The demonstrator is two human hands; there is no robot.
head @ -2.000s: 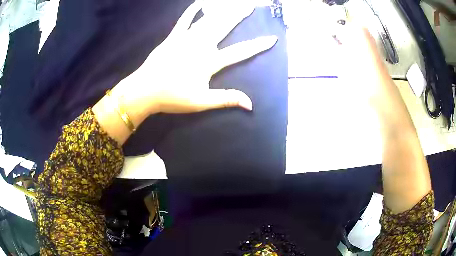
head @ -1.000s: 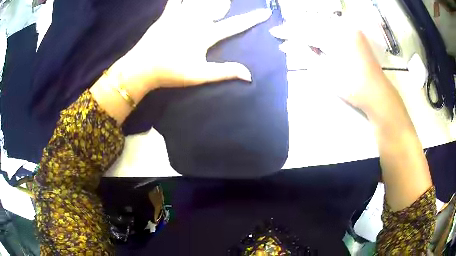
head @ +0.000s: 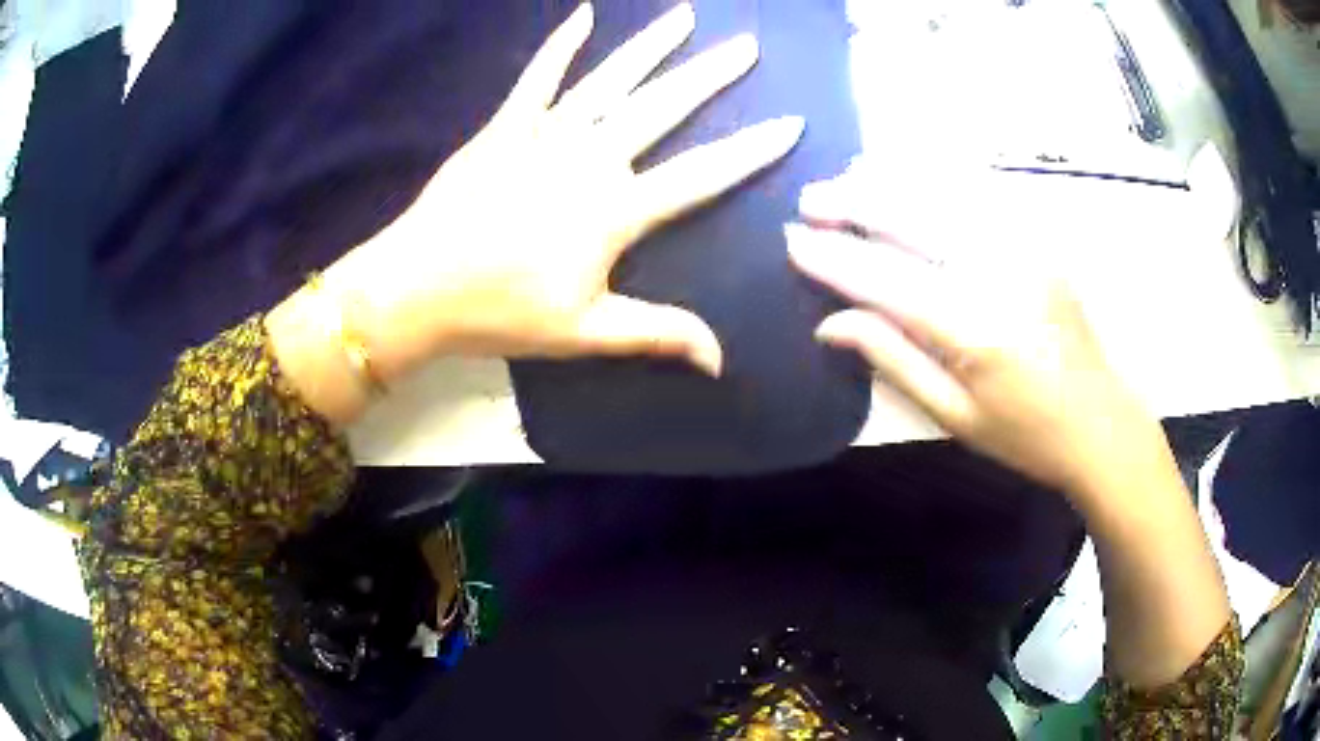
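A navy cloth piece with rounded lower corners (head: pixel 695 423) lies in front of me, its lower end at the table's front edge. My left hand (head: pixel 579 232) is spread flat on it, fingers apart, holding nothing. My right hand (head: pixel 955 319) is at the piece's right edge with its fingertips on the cloth, fingers somewhat apart. A larger dark navy cloth (head: pixel 261 188) lies to the left, partly under my left hand and forearm. The needle area is washed out or out of the picture.
The white table (head: pixel 1245 362) has a wooden-toned edge. Black scissor-like loops (head: pixel 1257 258) and a long dark strip bundle (head: pixel 1238 102) lie at the right. A slim metal tool (head: pixel 1135 80) lies near them. White paper (head: pixel 1064 637) shows below the table at the right.
My right hand has moved left and toward me onto the cloth's edge. My left hand has moved slightly toward me with fingers spread. The rounded piece has shifted a little right.
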